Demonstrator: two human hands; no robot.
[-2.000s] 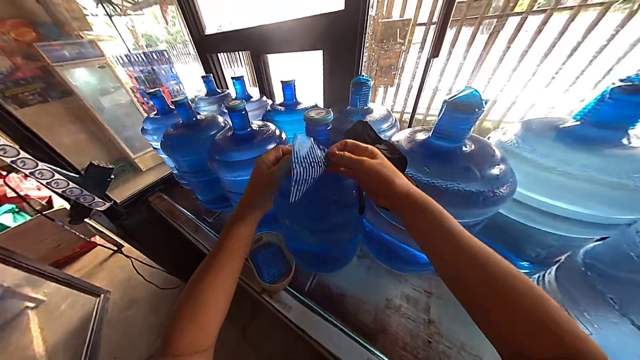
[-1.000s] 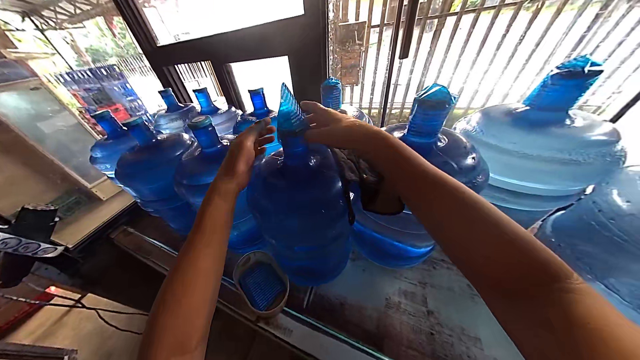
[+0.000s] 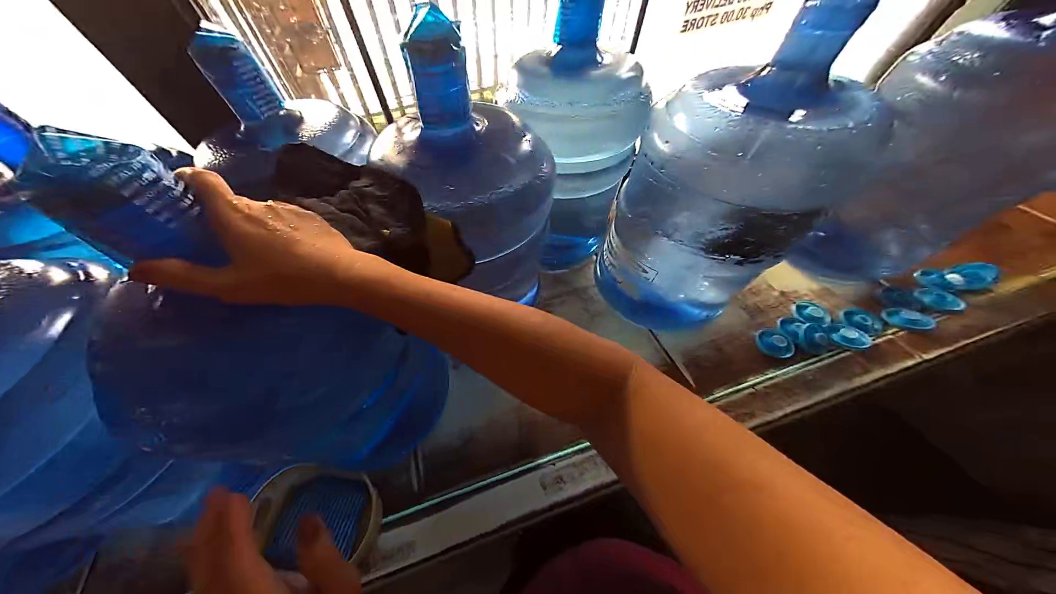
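Observation:
My right hand (image 3: 256,247) grips the neck of a large blue water jug (image 3: 264,388), its thumb and fingers around a printed plastic seal (image 3: 115,186) that covers the neck. The jug leans to the left. My left hand (image 3: 264,544), blurred, is low in the picture with its fingers apart and nothing in it. It is in front of a small oval container (image 3: 370,503) that holds blue striped seals (image 3: 322,511). A dark crumpled cloth (image 3: 355,198) lies behind my right hand, against another sealed jug (image 3: 470,181).
More blue jugs stand left, behind and right, among them a large clear-blue jug (image 3: 726,181). Several blue caps (image 3: 850,330) lie on the tiled ledge near its glass-lined front edge (image 3: 569,454). Behind the jugs is a window with bars beyond it.
My left hand has left the jug's neck and moved down toward the container. My right hand now grips the sealed neck, and the jug is tilted. The view has swung right and closer.

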